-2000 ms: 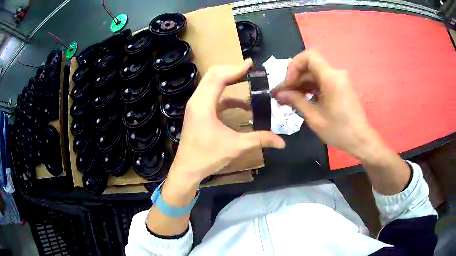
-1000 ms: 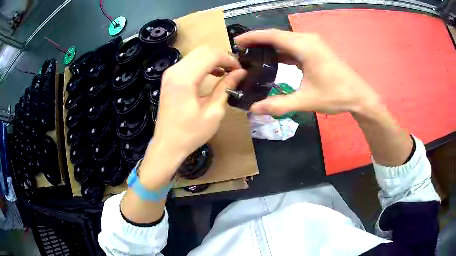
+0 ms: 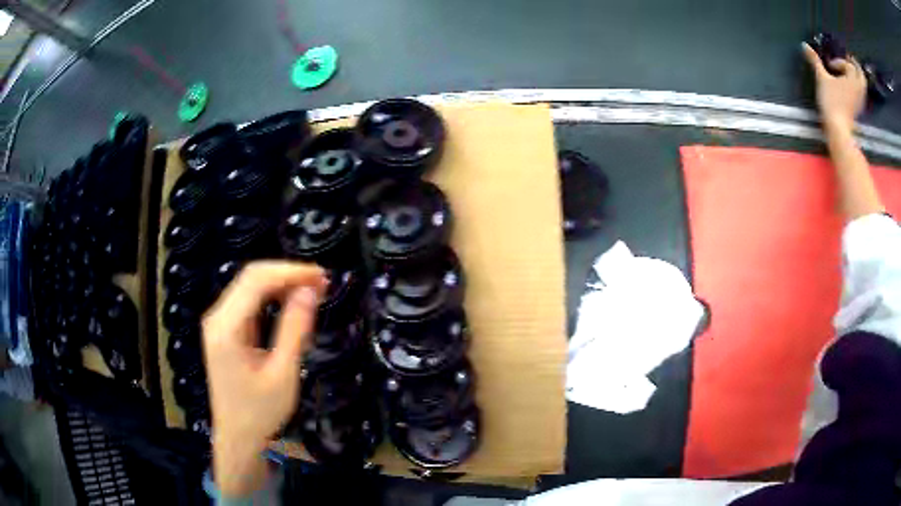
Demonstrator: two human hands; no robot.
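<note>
Black round housings (image 3: 403, 219) lie in overlapping rows on a tan cardboard sheet (image 3: 519, 296). One more housing (image 3: 585, 193) is on the dark bench, right of the cardboard. My left hand (image 3: 252, 366) is blurred over the housings, fingers curled, thumb and index tips close together; I cannot tell whether it holds anything small. My right hand (image 3: 840, 89) is at the far right beyond the metal rail, its fingers around a small black part (image 3: 828, 47). Another black part (image 3: 877, 84) is beside it.
A crumpled white cloth (image 3: 632, 331) lies between cardboard and red mat (image 3: 761, 316), with a dark rounded edge at its right. Beyond the rail (image 3: 632, 104) are green boards (image 3: 314, 66) with red wires. More housings (image 3: 84, 247) lie far left, above a black crate (image 3: 94, 460).
The black housing is out of my hands. My right hand has moved from it to the far right, beyond the rail. My left hand has moved down and left. The view has shifted.
</note>
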